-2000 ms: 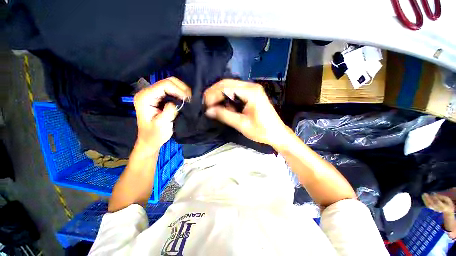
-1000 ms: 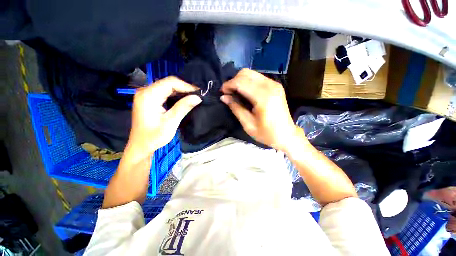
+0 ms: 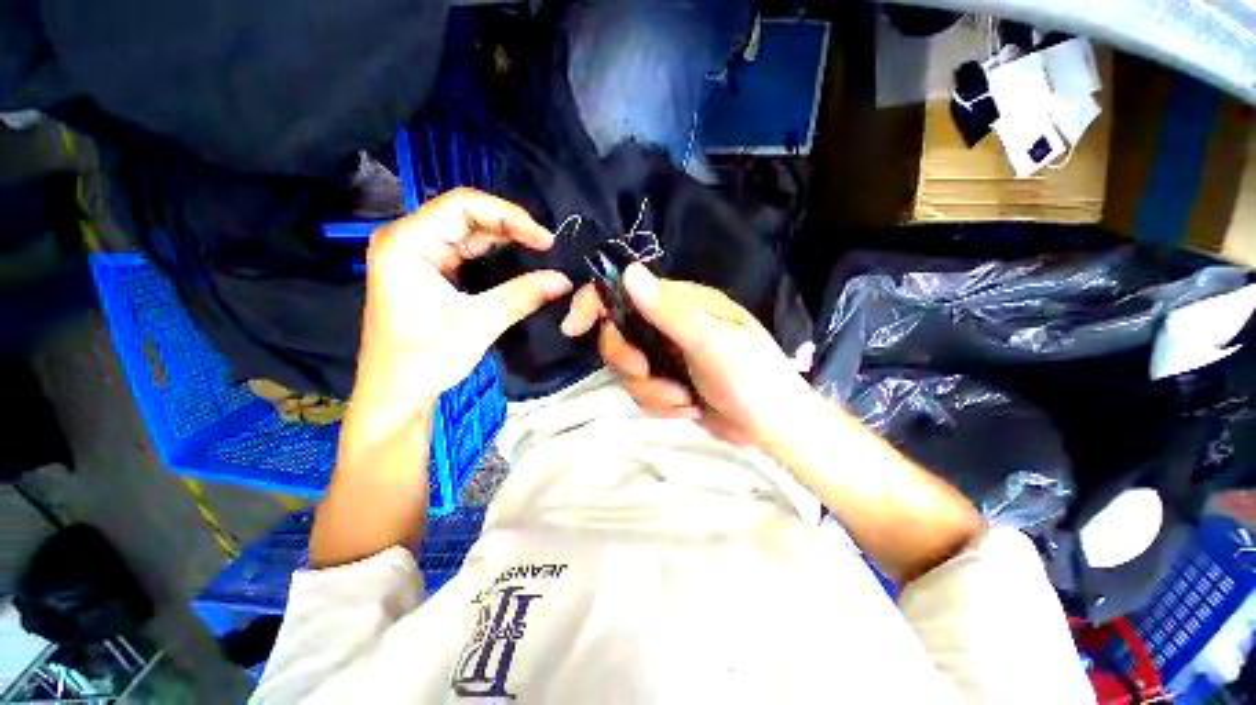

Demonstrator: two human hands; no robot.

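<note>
A black garment [image 3: 551,324] lies across the lap. My left hand [image 3: 448,296] pinches its edge between thumb and fingertips, with a pale thread loop [image 3: 568,225] standing up beside the fingertips. My right hand [image 3: 703,351] is closed around a small black hand tool, probably thread snips [image 3: 636,306]. Its thin silvery tips point up and left, close to the pinched cloth. More pale thread [image 3: 643,245] curls just above the tips. The tool's handle is mostly hidden by my right hand.
A large dark garment pile [image 3: 248,97] is at upper left, above a blue crate [image 3: 221,427]. A white table edge [image 3: 1102,30] crosses the top right. Below it are a cardboard box [image 3: 1012,186] with white tags and plastic-covered dark garments [image 3: 964,317]. Denim [image 3: 641,69] lies beyond the work.
My right hand has let go of the cloth, turned, and now holds the small tool. The thread loops stand out more. The view has shifted, so the red scissors are out of view.
</note>
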